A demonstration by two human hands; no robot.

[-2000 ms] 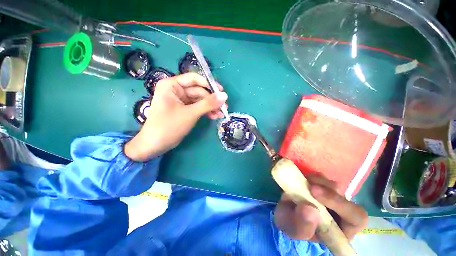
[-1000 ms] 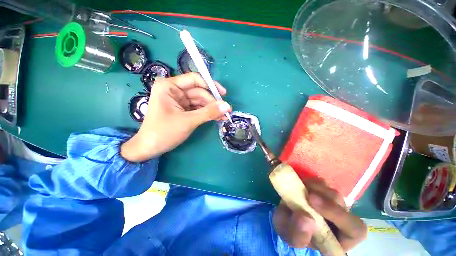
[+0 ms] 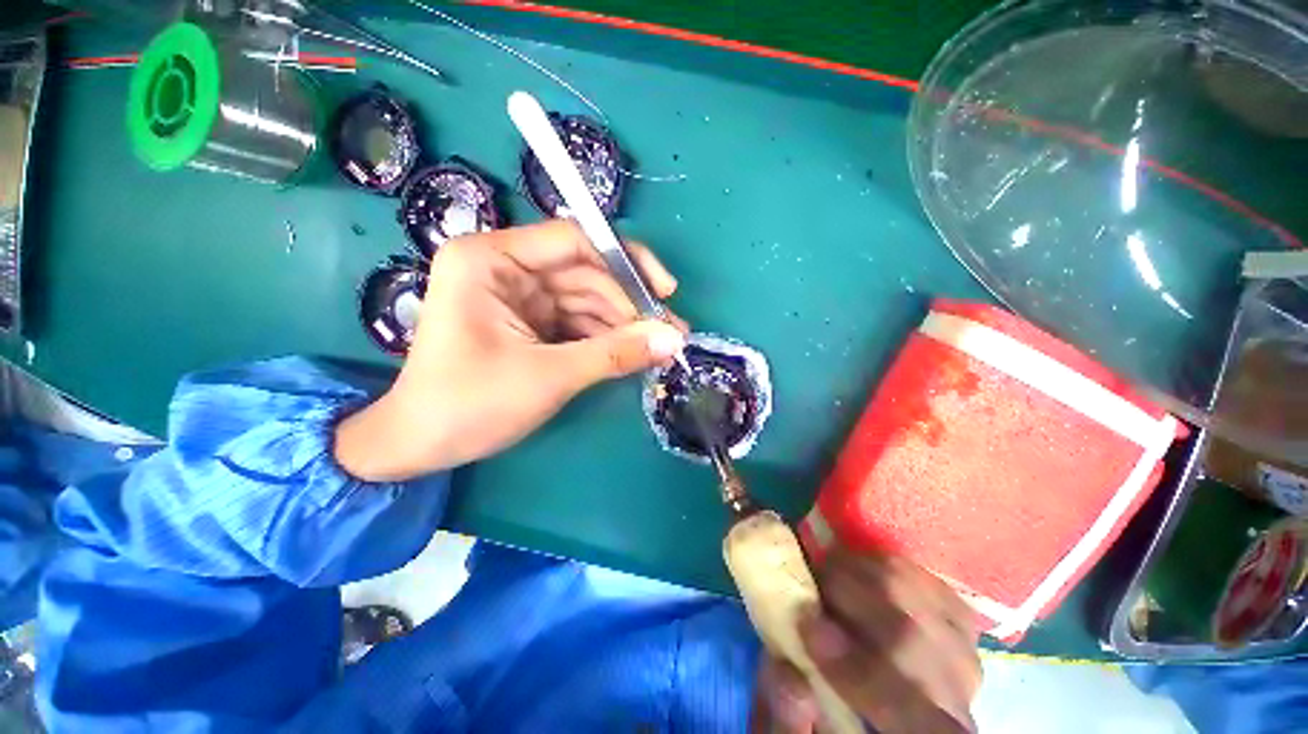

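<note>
A round black housing (image 3: 703, 402) sits on a whitish uneven pad on the green mat. My left hand (image 3: 524, 337) holds slim metal tweezers (image 3: 581, 201), their tips at the upper left part of the housing. My right hand (image 3: 882, 638), partly blurred near the lower edge, holds a soldering iron (image 3: 768, 559) by its cream handle. The iron's thin dark tip reaches the lower middle of the housing. Whether the tweezers grip a small part cannot be seen.
Several black ring units (image 3: 451, 210) lie beyond my left hand. A green-flanged solder spool (image 3: 244, 115) is at upper left. A red block with white tape (image 3: 990, 459) lies right of the iron. A clear hood (image 3: 1105, 172) overhangs the upper right. A parts tray (image 3: 1148, 624) is at far right.
The iron's tip has moved from the housing's right side to its lower middle, and its handle is more upright. The tweezers remain at the housing. The whole view has shifted slightly.
</note>
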